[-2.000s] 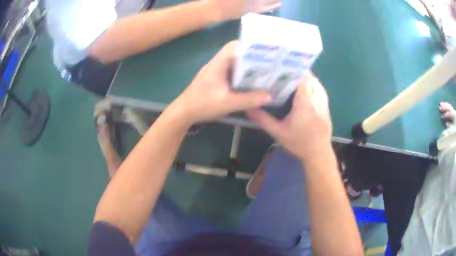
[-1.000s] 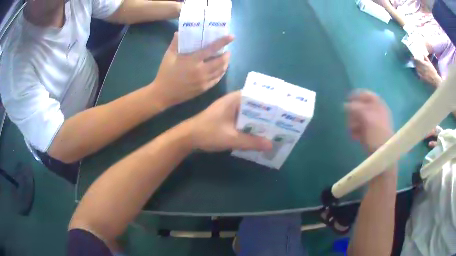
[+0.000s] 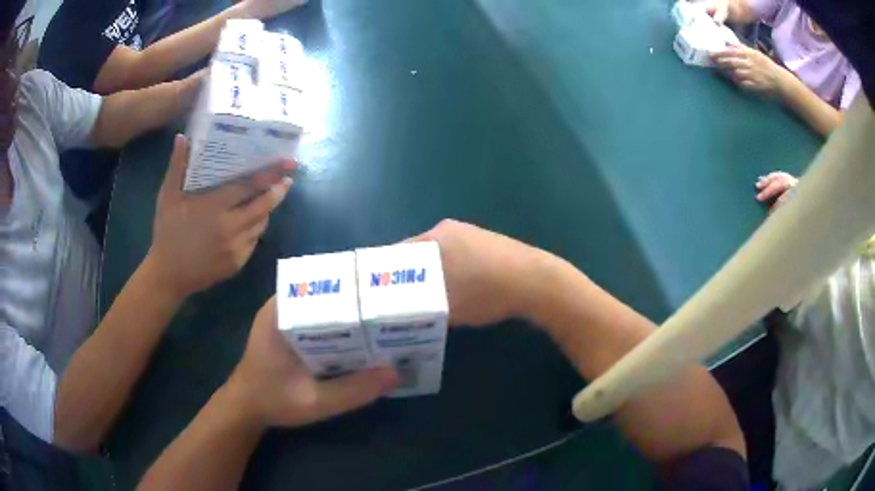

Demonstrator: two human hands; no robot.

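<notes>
Two white PHICON cartons [image 3: 362, 288] stand side by side just above or on the green-topped table [image 3: 499, 384]; I cannot tell whether they touch it. Their end faces with blue and orange-red print face up towards me. My left hand [image 3: 288, 379] grips the pair from the left, thumb across the lower front. My right hand [image 3: 467, 271] is at the right and back of the pair, its fingers hidden behind the cartons, so I cannot tell whether it grips them.
At the left, a person's hands hold a block of several white cartons [image 3: 245, 120]. A thick cream pipe [image 3: 710, 297] slants across the right side, over my right forearm. At the far right, another person's hands hold white cartons [image 3: 703, 43]. Another hand rests at the right edge.
My left hand and its two cartons have moved left and nearer. My right hand has moved left from beside the pipe to the cartons. The neighbour's cartons now show further left.
</notes>
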